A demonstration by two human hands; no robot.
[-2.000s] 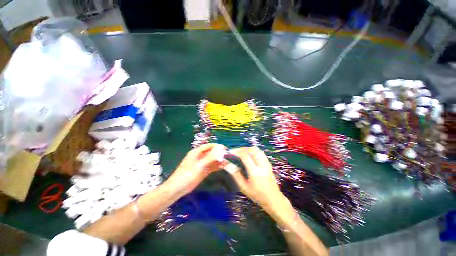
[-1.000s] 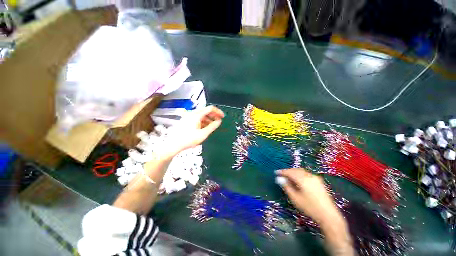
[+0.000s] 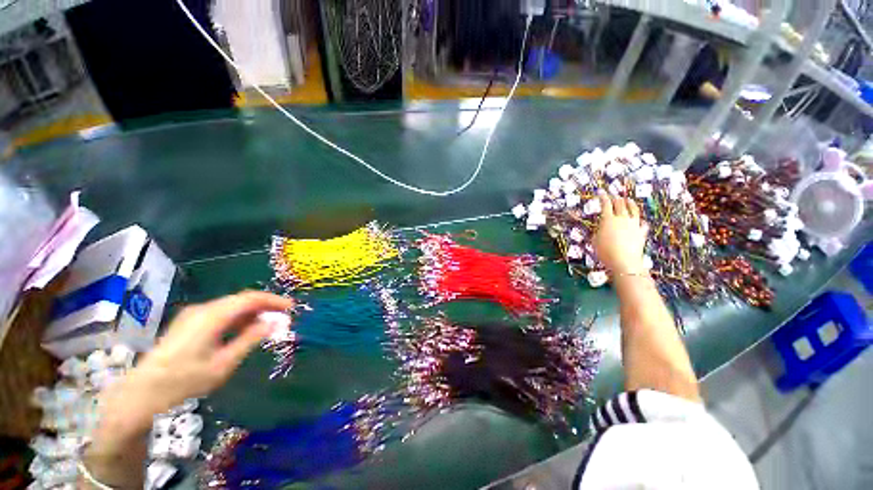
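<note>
My left hand [image 3: 201, 349] is at the left, above the loose white connector housings [image 3: 177, 433]. A small whitish piece that looks like a housing [image 3: 276, 323] is pinched between its thumb and forefinger, beside the teal wires [image 3: 340, 321]. My right hand [image 3: 620, 234] lies on the pile of wired harnesses [image 3: 675, 225], its fingers apart among the white housings; what is under the palm is hidden. Yellow wires [image 3: 335, 258] lie behind the teal ones, red wires [image 3: 483, 275] to their right, black wires [image 3: 503, 364] and blue wires [image 3: 297, 450] nearer me.
A white box with a blue band [image 3: 105, 297] and part of a plastic bag [image 3: 19, 225] are at the left. Orange-and-black-ended harnesses [image 3: 742, 206] and a pinkish fan [image 3: 829, 206] are at the right. A blue stool [image 3: 821, 335] stands beyond the bench edge. A white cable [image 3: 359, 165] hangs over the back.
The view has swung right. My right hand has moved from the wire bundles onto the harness pile. My left hand has moved from the housing heap towards the teal wires, a whitish piece at its fingertips.
</note>
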